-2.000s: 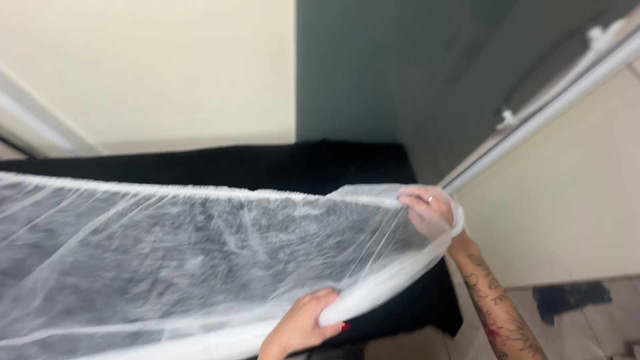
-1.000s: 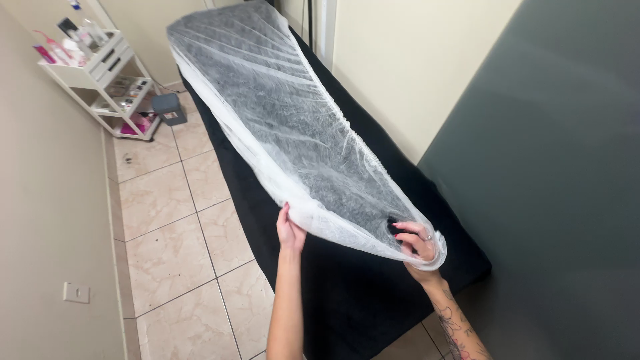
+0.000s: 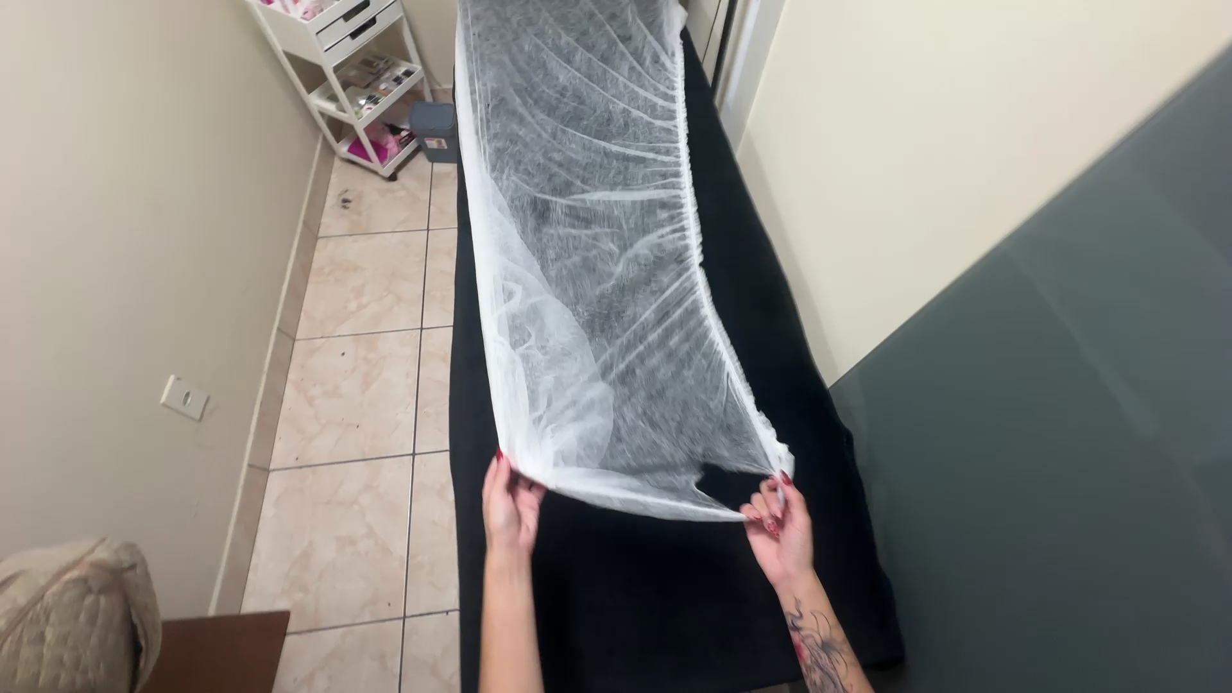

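Note:
A thin white disposable sheet with elastic edges point(image 3: 616, 250) lies lengthwise over a long bed with a black cover point(image 3: 635, 606). My left hand point(image 3: 512, 500) grips the sheet's near left corner between thumb and fingers. At the near right corner, my right hand point(image 3: 778, 520) pinches the gathered edge. The near edge sags a little between my two hands, and a dark gap shows at the sheet just left of my right hand. Black cover shows along the right side and at the near end.
A white trolley point(image 3: 337, 43) with drawers and supplies stands at the far left, beside a small grey bin point(image 3: 435, 133). Walls flank both sides; a dark grey glossy panel point(image 3: 1059, 433) is at the right. A quilted beige item point(image 3: 77, 616) sits by a brown surface point(image 3: 221, 650) at lower left.
The sheet's near end, bunched around my right hand a second ago, is now spread between both hands. My hands are wider apart. The view has turned to look along the bed.

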